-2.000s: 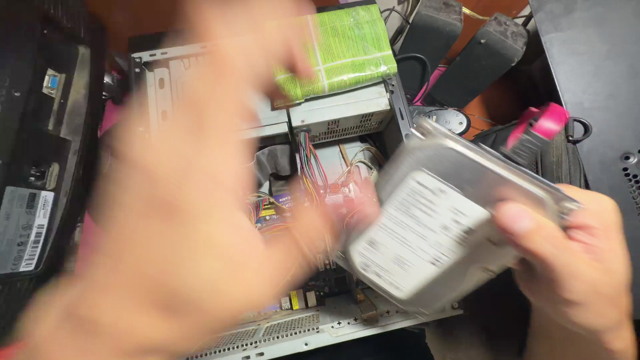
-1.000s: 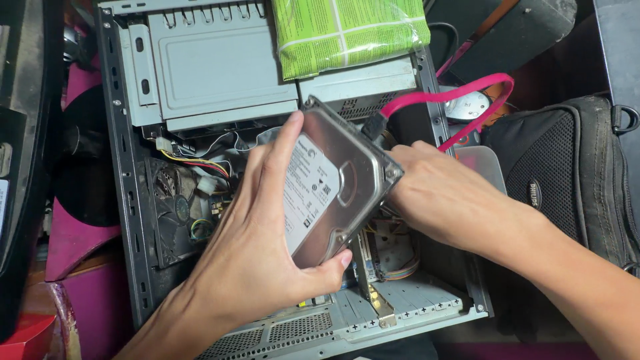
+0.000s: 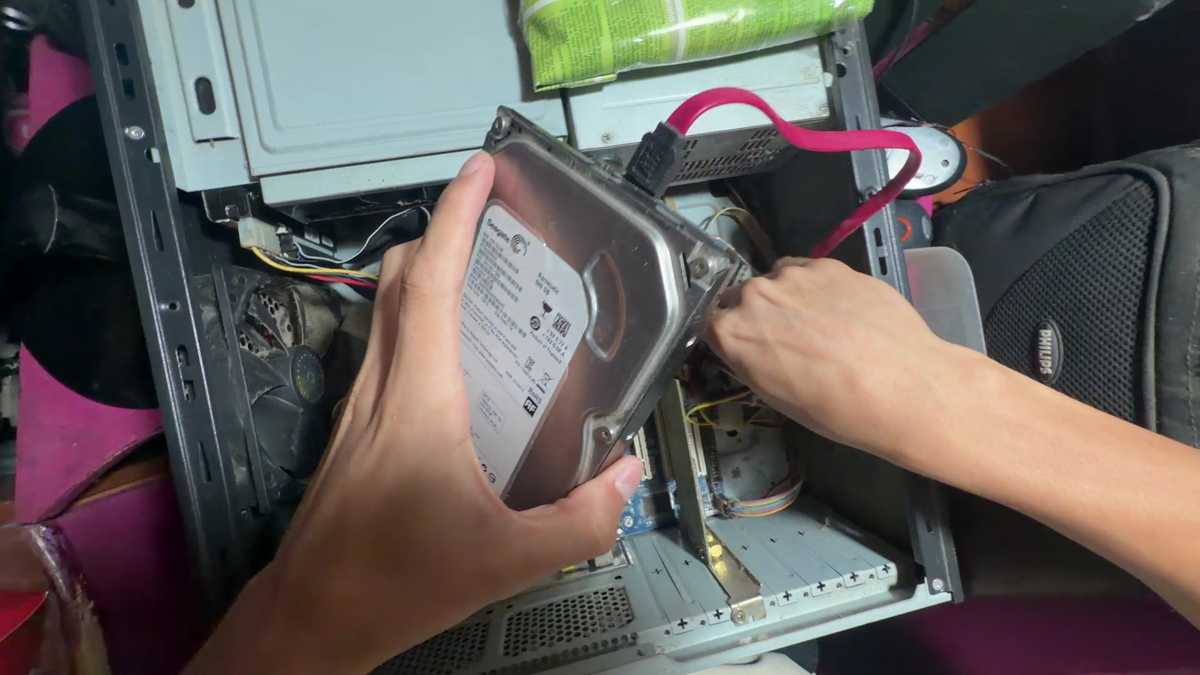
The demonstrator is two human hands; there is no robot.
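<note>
My left hand [image 3: 422, 469] grips a Seagate hard disk drive [image 3: 562, 300] by its sides, label facing up, tilted over the open computer case. A pink-red SATA cable [image 3: 797, 136] is plugged by its black connector [image 3: 654, 157] into the drive's upper edge and loops down behind my right hand [image 3: 825, 356]. The fingertips of my right hand are at the drive's right corner, partly hidden, so what they hold cannot be told. Below the drive an expansion card with a metal bracket [image 3: 731, 581] stands in the case.
The steel computer case [image 3: 169, 309] holds a drive bay [image 3: 394, 75], a power supply [image 3: 703, 94], a dusty fan [image 3: 291, 384] and loose wires. A green plastic packet [image 3: 684, 37] lies on top. A black Philips bag [image 3: 1078, 300] is at the right, beside a translucent container [image 3: 947, 291].
Two seconds ago my right hand held the drive; by one second ago my left hand had it and my right hand was at its connector edge. Since then the view has come closer.
</note>
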